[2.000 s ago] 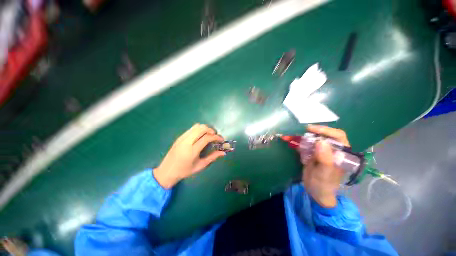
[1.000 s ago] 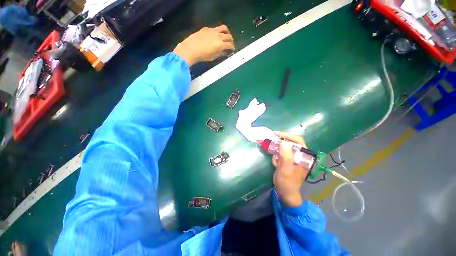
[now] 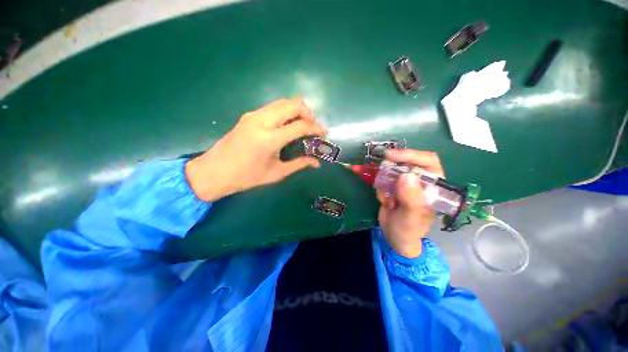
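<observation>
My left hand (image 3: 265, 148) holds a small dark housing with a shiny metallic rim (image 3: 322, 149) between thumb and fingers, above the green table. My right hand (image 3: 410, 203) holds a glue syringe (image 3: 423, 189) like a pen. The barrel is clear with pinkish contents, and the red tip points left, its fine needle at the lower right edge of the held housing. Whether the needle touches it, I cannot tell. A green cap (image 3: 474, 205) sits at the syringe's rear, with a clear hose (image 3: 527, 254) curling from it.
Other housings lie on the green table (image 3: 172, 89): one below the held one (image 3: 330, 205), one partly behind my right hand (image 3: 384, 148), two farther back (image 3: 404, 74) (image 3: 465, 38). A crumpled white wipe (image 3: 472, 110) and a black strip (image 3: 545, 62) lie at the right. A white strip (image 3: 103, 26) crosses the upper left.
My left hand has come back from beyond the white strip and now holds a housing. The syringe tip is now at that housing. The view has shifted; the red trays have left the picture.
</observation>
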